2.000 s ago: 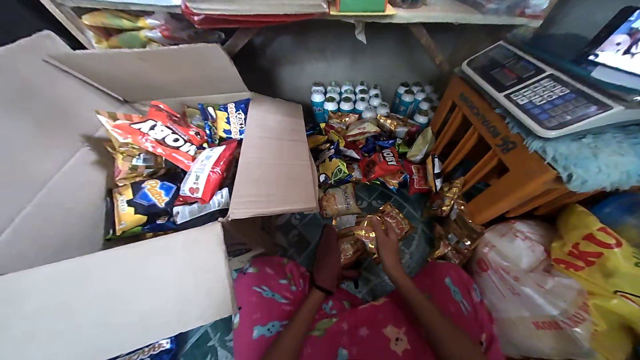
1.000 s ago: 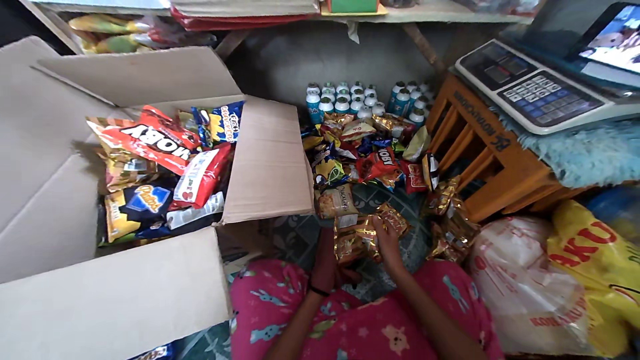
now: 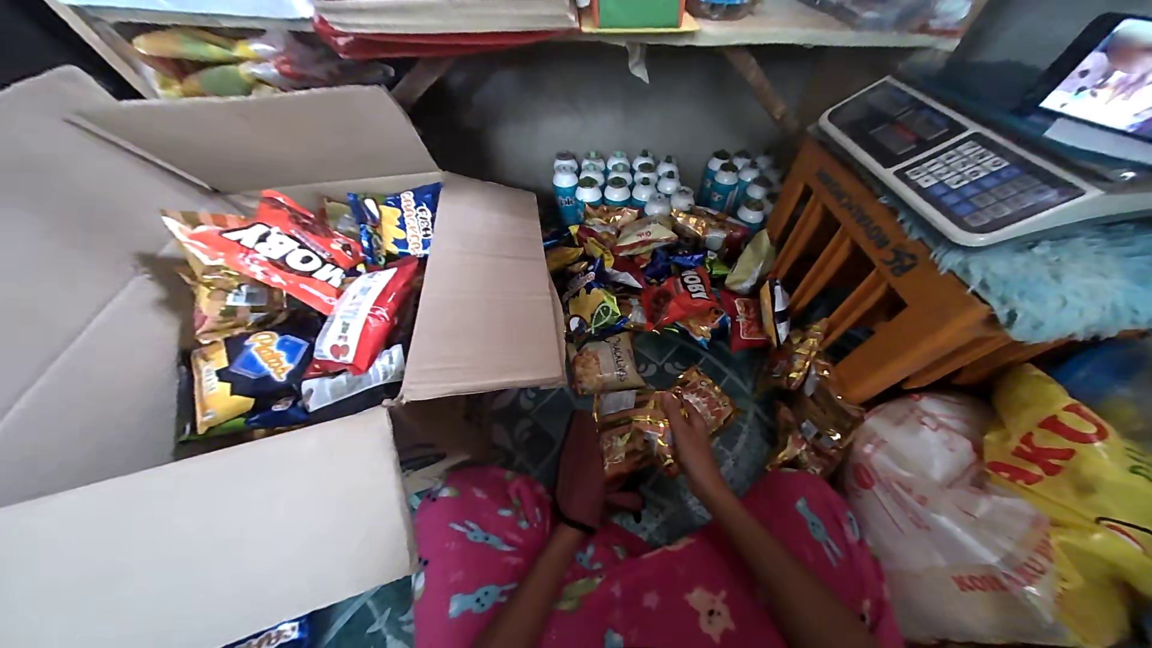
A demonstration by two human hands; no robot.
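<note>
Gold snack packets [image 3: 630,436] lie between my two hands, above the floor in front of my lap. My left hand [image 3: 580,472] is dark reddish in shade and rests along their left side; how its fingers lie is hard to see. With its fingers over the packets' right edge, my right hand [image 3: 688,436] grips them. Another gold packet [image 3: 705,400] sits just beyond that hand. A tan snack packet [image 3: 606,363] lies above the left hand. More gold packets [image 3: 805,405] are by the wooden crate.
An open cardboard box [image 3: 486,288] of snack bags stands at left. Mixed snack bags [image 3: 679,297] and white-capped bottles [image 3: 616,184] are ahead. At right are a slatted wooden crate [image 3: 886,270] with a digital scale [image 3: 954,162], a white plastic bag [image 3: 936,513] and a yellow bag [image 3: 1062,459].
</note>
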